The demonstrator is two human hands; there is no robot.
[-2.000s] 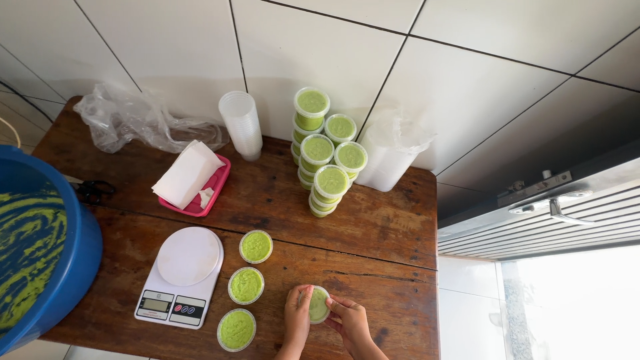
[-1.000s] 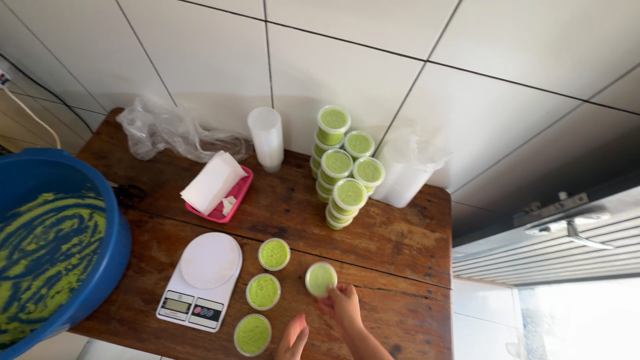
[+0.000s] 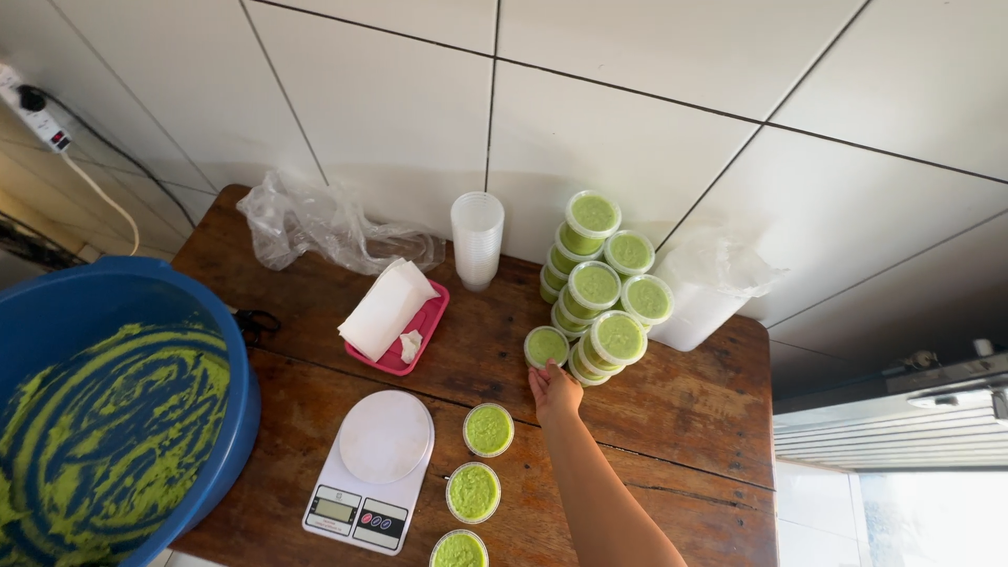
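Note:
My right hand (image 3: 556, 387) reaches up to the stacks and has its fingers on the near edge of a lidded plastic cup of green paste (image 3: 546, 347). That cup stands on the wood just left of the front stack of filled cups (image 3: 618, 339). More stacked cups (image 3: 593, 214) rise behind it by the wall. Three cups without lids, full of the green paste (image 3: 488, 430), form a row toward the near edge, right of a white digital kitchen scale (image 3: 386, 437). My left hand is out of the frame.
A blue plastic tub (image 3: 244, 409) smeared with green paste is at the left. Behind the scale lie a pink tray (image 3: 429, 335) with white paper, scissors (image 3: 260, 321) and a clear plastic bag (image 3: 315, 228). Nested empty cups (image 3: 477, 240) and a bagged white stack (image 3: 697, 307) stand near the wall.
My right hand has carried the lidded cup from the front of the table to beside the stacks. My left hand has left the view. The view has shifted.

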